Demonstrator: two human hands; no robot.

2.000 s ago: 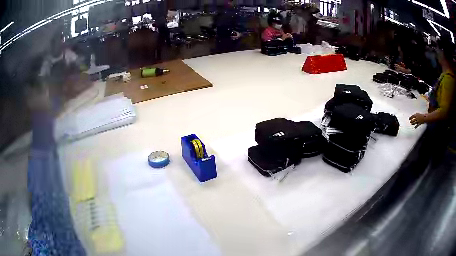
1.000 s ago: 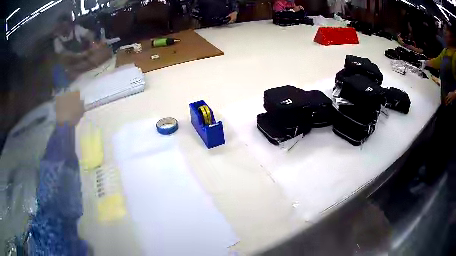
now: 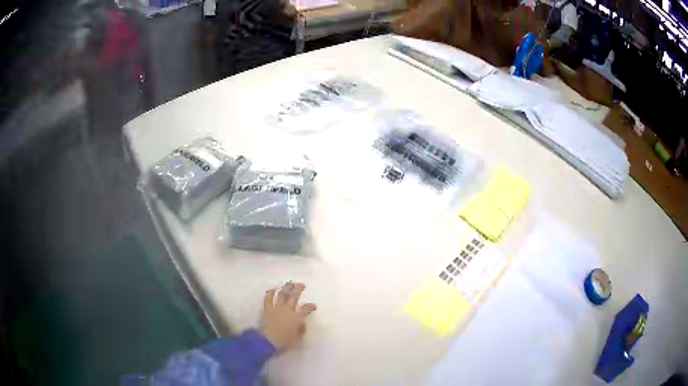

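My left hand (image 3: 287, 315), in a blue sleeve, is over the off-white table near its left edge, fingers spread and empty. Just beyond it lie two grey items in clear polybags with dark print, one bagged item (image 3: 268, 209) nearer the hand and another bagged item (image 3: 192, 177) to its left. The hand does not touch them. Flat clear polybags with black print (image 3: 426, 158) lie further right. Yellow slips (image 3: 498, 203) and a barcode label sheet (image 3: 462, 260) on yellow backing lie right of the hand. My right hand is not in view.
At the right are a blue-rimmed tape roll (image 3: 597, 286) and a blue tape dispenser (image 3: 622, 339), beside white sheets (image 3: 513, 301). A long stack of white sheets (image 3: 558, 121) lies along the far side. The table edge (image 3: 177, 256) runs down the left. Blurred people stand beyond.
The view has swung left; the black pouches and red block are out of view, and the bagged grey items show. My left hand now shows low in view with fingers spread.
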